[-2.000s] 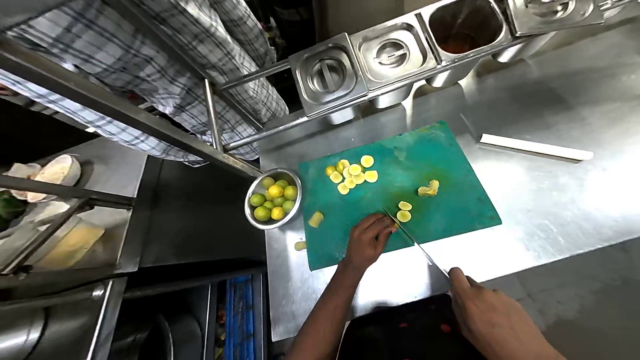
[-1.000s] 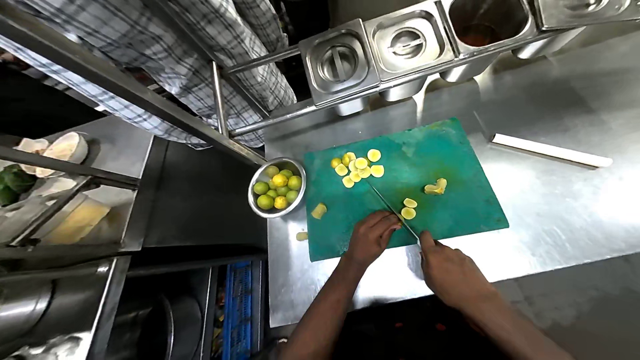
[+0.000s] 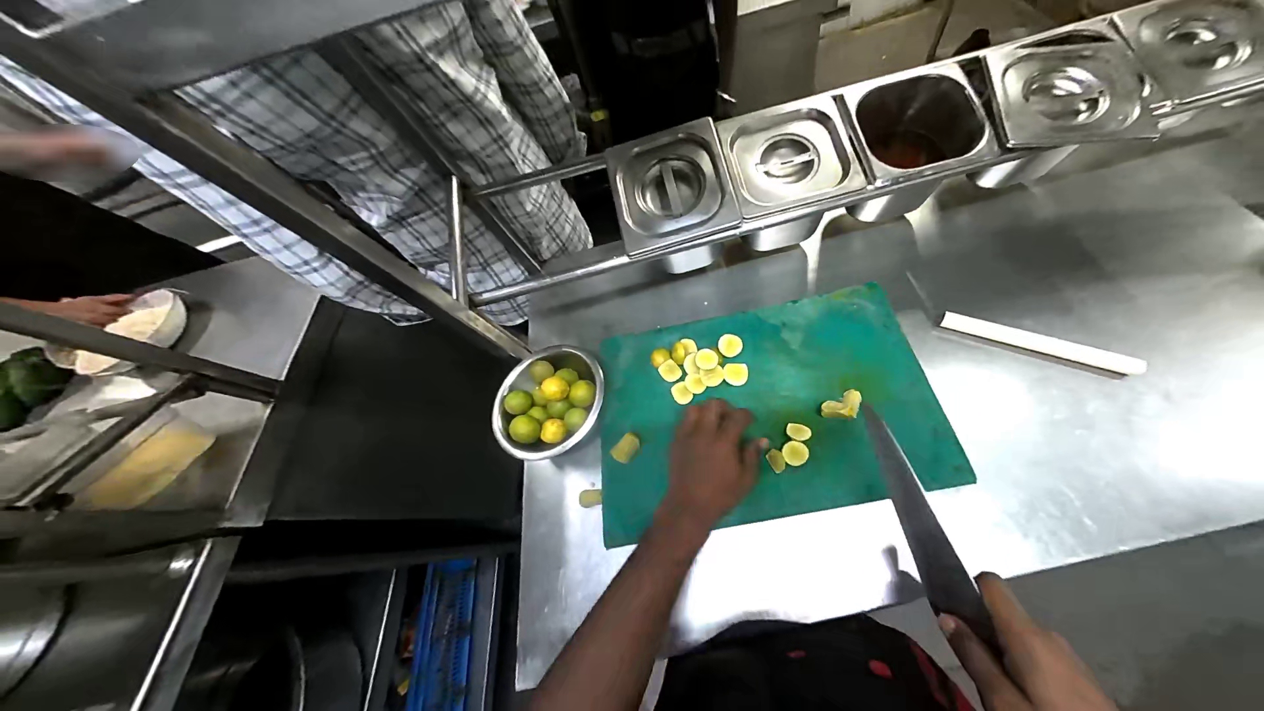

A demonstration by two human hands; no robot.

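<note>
My right hand point(image 3: 997, 642) grips a large kitchen knife point(image 3: 923, 523), its tip over the right part of a green cutting board point(image 3: 820, 336), close to some squeezed-looking lime pieces point(image 3: 841, 405). My left hand point(image 3: 713, 459) rests on the board, fingertips beside a few cut lime pieces point(image 3: 795, 453); whether it holds anything is hidden. Above it lies a cluster of cut limes point(image 3: 706, 360). One more piece point(image 3: 625, 447) is near the board's left edge. A steel bowl point(image 3: 502, 420) of whole green and yellow limes point(image 3: 555, 388) stands to the left of the board.
Lidded steel pans point(image 3: 674, 188) and an uncovered one point(image 3: 920, 123) line the back rail. A white strip point(image 3: 1042, 343) lies on the steel counter at right. Metal shelf posts stand at left, with another person's hand point(image 3: 94, 309) beside a white bowl point(image 3: 163, 316) beyond.
The knife has moved from beside my left hand to the right, with my right hand lower right. Cut pieces lie by my left fingertips. Another person's hands now show at left.
</note>
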